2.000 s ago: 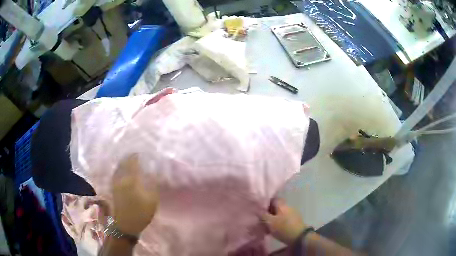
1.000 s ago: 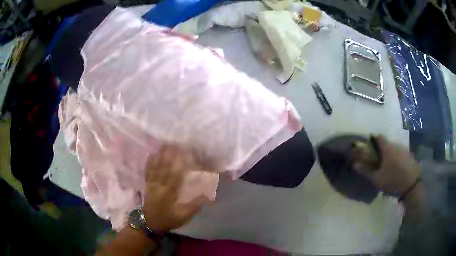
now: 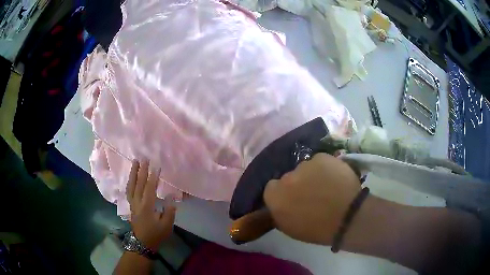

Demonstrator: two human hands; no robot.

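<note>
The shiny pink garment (image 3: 199, 80) lies over the dark padded form (image 3: 102, 20), which shows only at the upper left; loose cloth hangs down at the left. My right hand (image 3: 314, 198) is closed around the handle of the dark iron (image 3: 279, 166), whose plate is over the garment's lower right end. I cannot tell how firmly it touches the cloth. My left hand (image 3: 148, 201) lies with spread fingers on the garment's lower edge at the left. It does not grip the cloth visibly.
The silver iron rest (image 3: 420, 96) and dark thread snips (image 3: 375, 111) lie on the white table (image 3: 204, 217) at the right. Cream cloth scraps (image 3: 344, 43) lie at the back. The pale hose (image 3: 397, 150) runs right from the iron. Dark garments with red parts (image 3: 51, 80) are at the left.
My right hand has brought the iron from the table at the right onto the garment's right end. My left hand has moved left and down to the lower edge. The camera view has shifted.
</note>
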